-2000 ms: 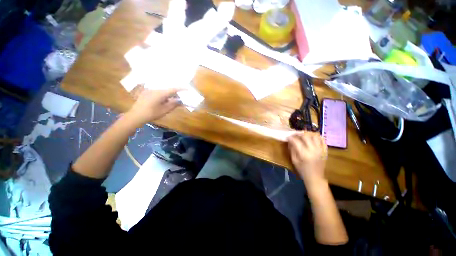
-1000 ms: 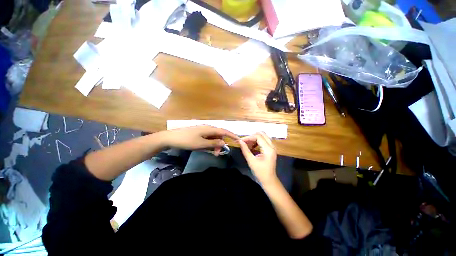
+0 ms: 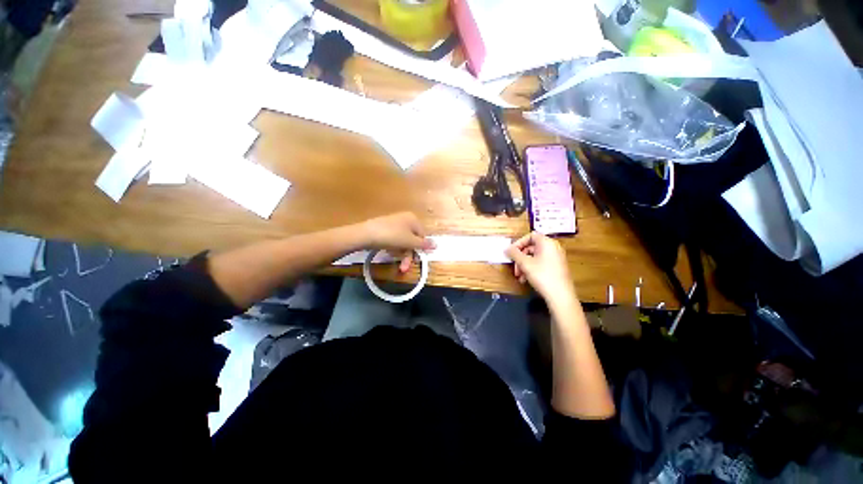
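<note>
A white strip (image 3: pixel 470 249) lies along the table's front edge. My left hand (image 3: pixel 397 238) is over its left part and holds a thin white tape ring (image 3: pixel 372 284), which hangs at the table edge with a finger through its open centre. My right hand (image 3: pixel 537 259) is at the strip's right end, fingertips pinched together there. Any tape between the hands is too faint to tell from the strip.
White strips (image 3: pixel 241 182) are heaped at table left. Black shears (image 3: pixel 500 170) and a lit smartphone (image 3: pixel 551 189) lie beyond my right hand, with a pen (image 3: pixel 590 184) beside them. A clear plastic bag (image 3: pixel 643 118), yellow tape roll (image 3: pixel 414 17) and white sheets (image 3: pixel 821 142) lie farther out.
The strip came to the table's front edge after two seconds ago. Since one second ago my hands have moved apart along it, and the tape ring now shows clearly at my left hand.
</note>
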